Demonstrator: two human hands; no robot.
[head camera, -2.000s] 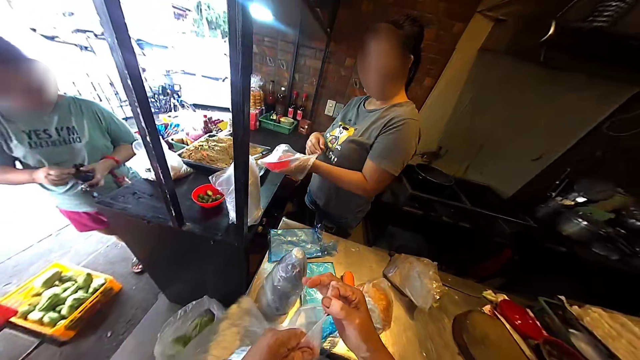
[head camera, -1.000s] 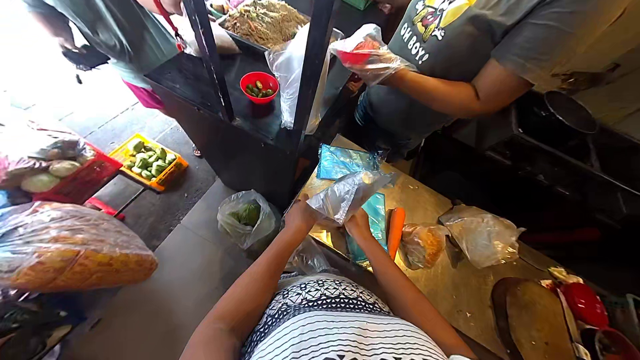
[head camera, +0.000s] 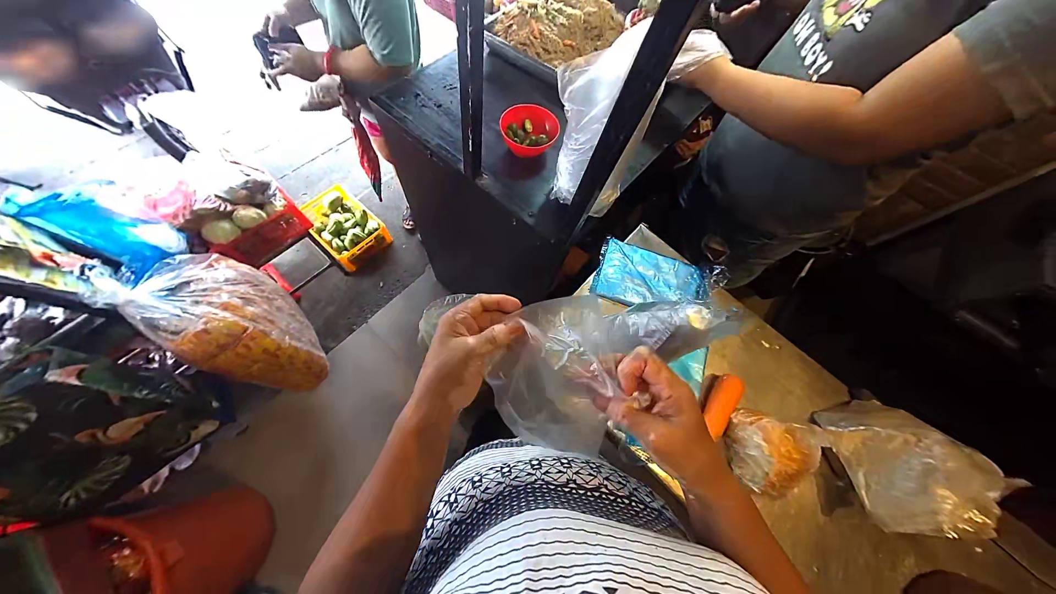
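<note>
Between my hands, in front of my body, a clear plastic bag (head camera: 549, 388) hangs spread out. My left hand (head camera: 472, 346) pinches its edge between thumb and fingers. Its other side is gathered in the fingers of my right hand (head camera: 656, 408). Just beyond lies another clear plastic bag (head camera: 672, 323), and behind that a blue plastic packet (head camera: 648, 272). A carrot (head camera: 723, 404) lies right of my right hand, next to a clear bag with orange contents (head camera: 771, 450). Farther right on the metal-topped table (head camera: 763, 363) rests a crumpled clear plastic bag (head camera: 916, 466).
A co-worker's arm (head camera: 833, 120) reaches over a black counter (head camera: 429, 99) holding a red bowl (head camera: 529, 148) of small green fruits and a food tray (head camera: 544, 70). A yellow crate (head camera: 363, 256), a large filled bag (head camera: 239, 330) and a reddish bin (head camera: 206, 536) are at left.
My hands have moved apart, with the clear bag now spread between them. The co-worker's hands have moved toward the hanging bag at the counter. The view has shifted down and left since the earliest frame.
</note>
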